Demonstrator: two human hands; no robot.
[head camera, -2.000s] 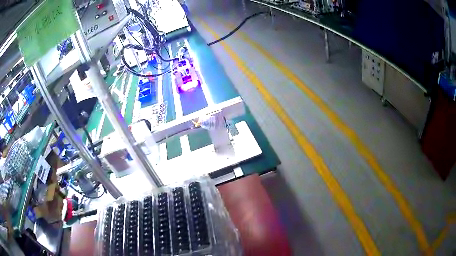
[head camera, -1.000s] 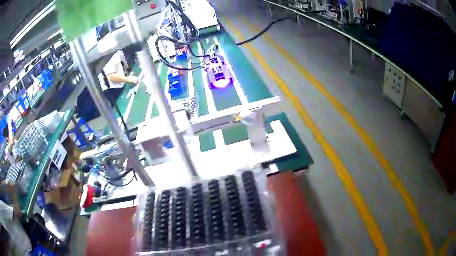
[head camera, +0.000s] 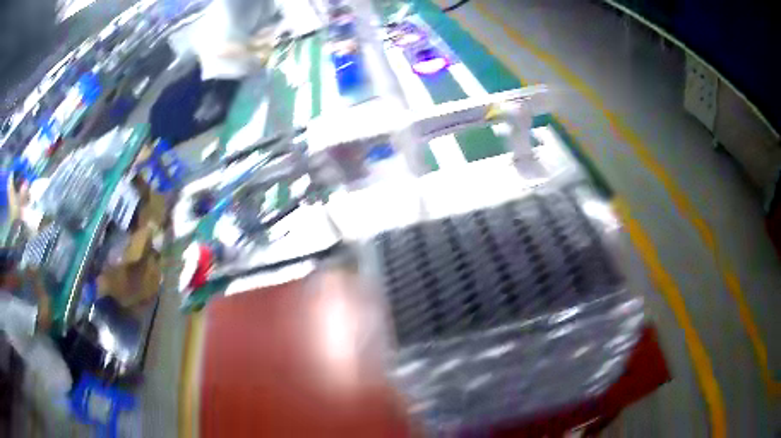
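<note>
A clear plastic blister tray (head camera: 505, 265) with several rows of black parts lies nearest in front of me. It is on a red-brown surface (head camera: 291, 368), towards its right side. More clear, shiny plastic shows at the tray's near side, blurred. Neither of my hands can be made out in the head view. The picture is smeared by motion, so fine detail is hidden.
Beyond is the green line with white strips and a white angled bracket (head camera: 522, 137). Blue boxes (head camera: 349, 73) and a purple-lit item (head camera: 428, 62) stand farther along. A person in white (head camera: 224, 43) is at the far left side. Cartons (head camera: 137, 257) and a blue stool (head camera: 103, 405) are left. A yellow-marked aisle runs right.
The view has turned and tipped downward, so the tray now appears farther right and higher. More of the red-brown surface and of the tray's near side shows.
</note>
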